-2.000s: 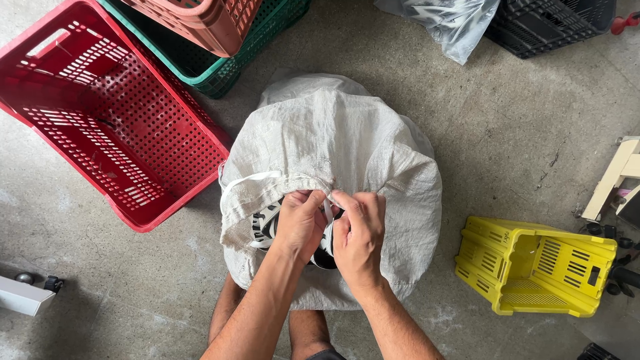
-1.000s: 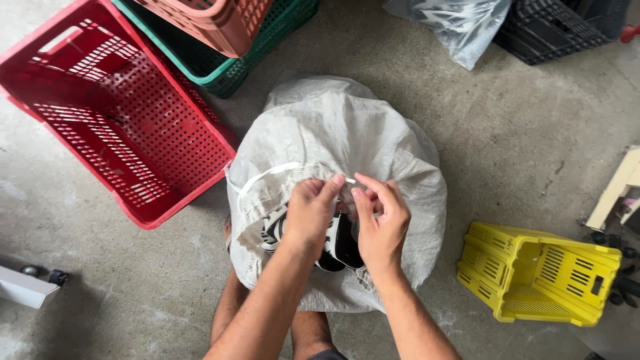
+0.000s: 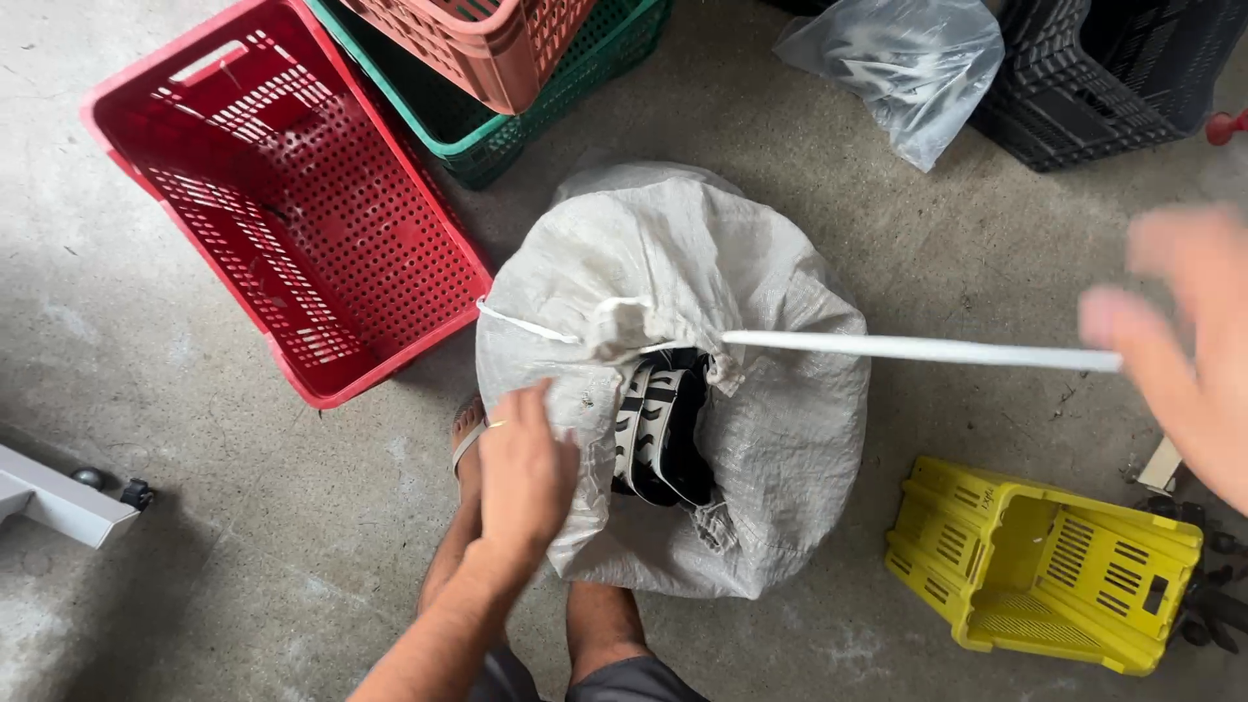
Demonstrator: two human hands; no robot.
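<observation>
A large white woven sack [image 3: 790,409] stands on the floor between my legs, its mouth gathered at the top. Through the opening, black-and-white items [image 3: 663,424] show; I cannot tell their kind. A white drawstring [image 3: 916,347] runs taut from the gathered mouth to my right hand [image 3: 1189,341], which is blurred at the right edge and grips its end. Another stretch of cord [image 3: 526,322] loops over the sack's left side. My left hand [image 3: 531,463] is over the left part of the sack, near the opening, and appears to hold nothing.
A red perforated crate [image 3: 361,234] stands at the sack's upper left. Beyond are a green crate [image 3: 468,161] and a salmon crate [image 3: 502,58]. A clear plastic bag [image 3: 902,73] and black crate [image 3: 1063,117] lie upper right, a yellow crate [image 3: 1043,565] lower right, a white metal leg [image 3: 73,497] left.
Both hands were together at the sack's mouth. My right hand has moved far right, drawing out the drawstring; my left hand has moved left and down, away from the cord.
</observation>
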